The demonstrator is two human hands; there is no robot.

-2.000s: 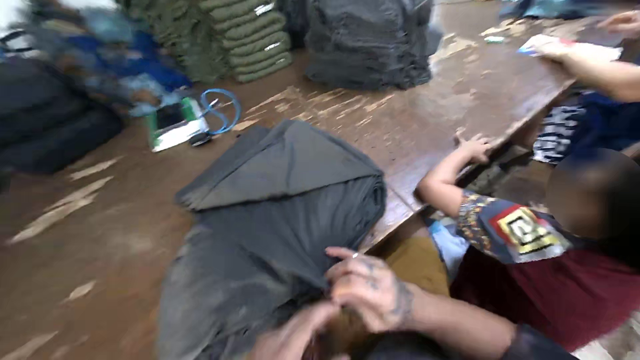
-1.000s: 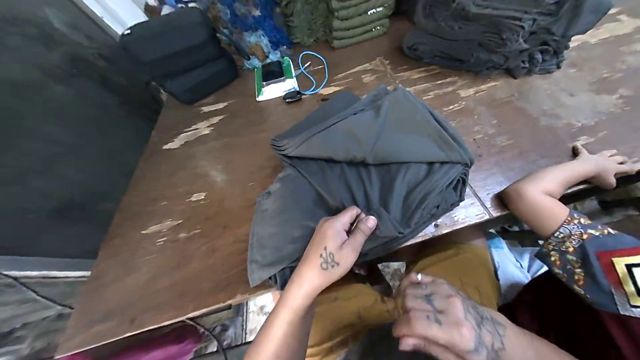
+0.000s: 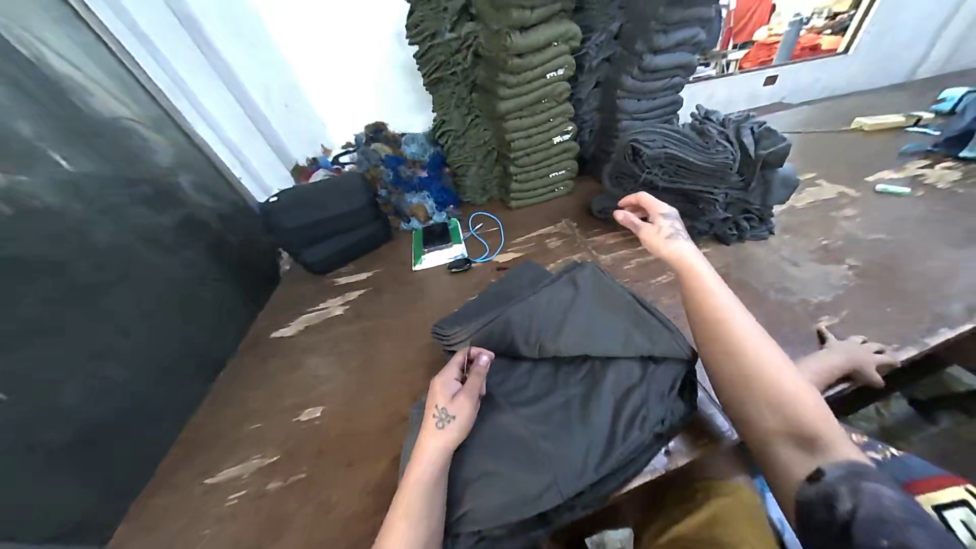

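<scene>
Dark grey folded cloth pieces (image 3: 564,412) lie in a layered pile at the table's near edge, with their upper part folded over. At the pile's left side, my left hand (image 3: 454,396) has its thumb and fingertips pinched together over the cloth; something thin and dark shows at the fingers, too small to name. Raised above the table, my right hand (image 3: 657,225) is apart from the pile, its thumb and fingers slightly spread with nothing seen between them. Just behind it sits a heap of dark grey folded garments (image 3: 686,171).
Tall stacks of olive green garments (image 3: 537,107) and dark grey ones stand at the back. A black case (image 3: 328,221), a phone (image 3: 437,236) on a green-and-white pad and a blue cable (image 3: 499,236) lie left of them. Another person's hand (image 3: 858,358) rests at the right edge.
My right hand has moved from the lap area out over the table, toward the grey heap. My left hand has shifted to the pile's left side. The view has tilted up.
</scene>
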